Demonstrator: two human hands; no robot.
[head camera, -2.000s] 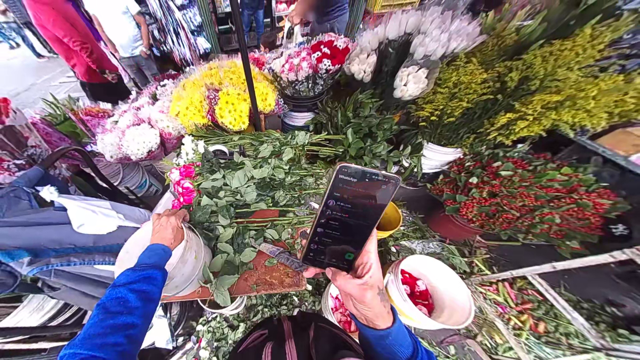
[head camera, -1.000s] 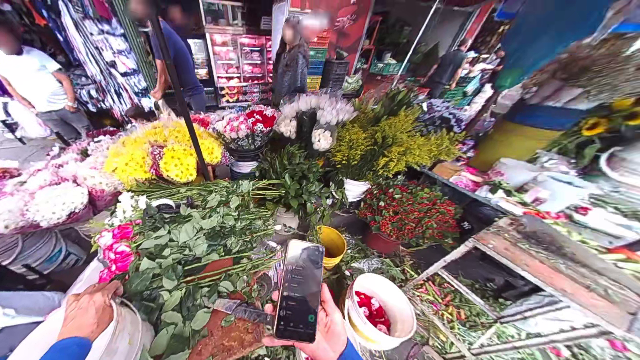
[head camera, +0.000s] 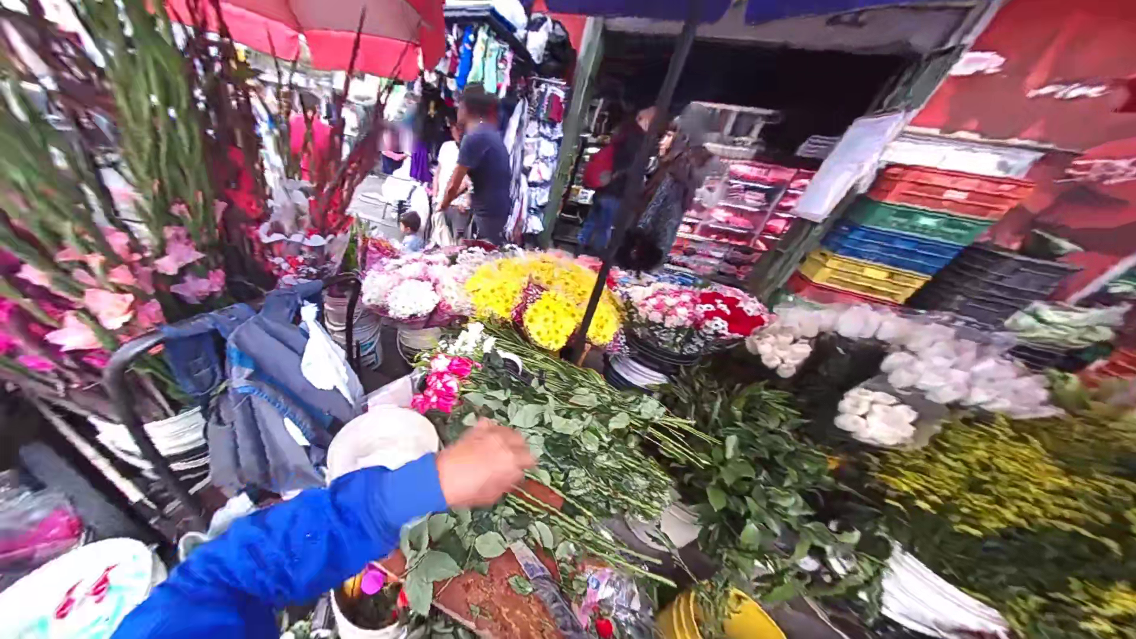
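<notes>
My left hand, in a blue sleeve, is over the near left edge of a pile of leafy green stems. Its fingers are blurred and curled, and whether it grips anything cannot be told. Just beyond it lie bright pink flowers at the end of the stems. A white bucket stands to its left. Below the stems is a reddish-brown board with a knife-like blade on it. My right hand and the phone are out of view.
A dark pole rises behind the stems, beside yellow flowers. A blue-grey backpack hangs at left on a metal frame. White roses stand at right; a yellow bucket is at the bottom. Several people stand in the background.
My left hand has moved off the white bucket's rim to over the stems. My right hand and the phone have gone out of view. The view has swung considerably.
</notes>
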